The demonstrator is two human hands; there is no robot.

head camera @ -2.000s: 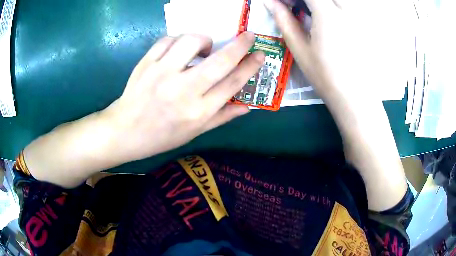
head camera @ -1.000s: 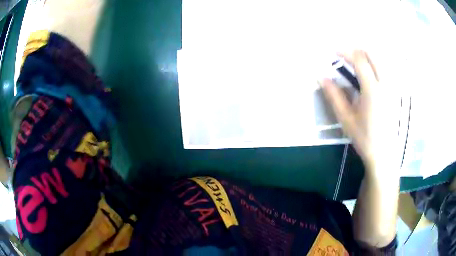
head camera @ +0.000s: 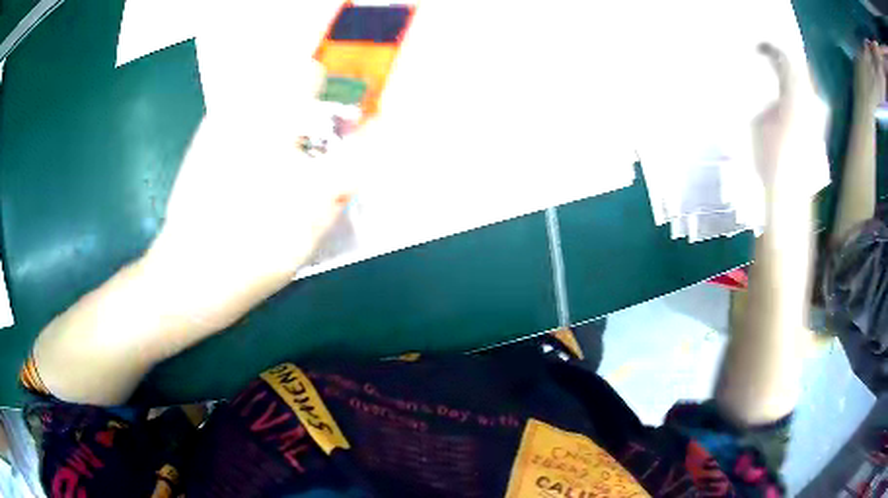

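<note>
An orange device housing (head camera: 362, 60) lies or is held at the upper middle left, with a dark panel at its far end and a green and silvery board area at its near end. My left hand (head camera: 277, 175) is washed out by glare and covers the near end of the housing, holding it. My right hand (head camera: 787, 97) is raised over the sheet stack (head camera: 696, 190) at the right, blurred and overexposed; whether it holds anything cannot be told. A white sheet (head camera: 487, 146) lies under the housing, its surface lost in glare.
The dark green tabletop (head camera: 97, 195) shows at left and along the near edge. A thin pale line (head camera: 557, 267) crosses it. At the far right another person's forearm (head camera: 859, 156) and dark sleeve (head camera: 862, 292) show.
The view has swung. My left hand, out of the picture one second ago, is back with the orange housing. My right hand has moved right, to the sheet stack.
</note>
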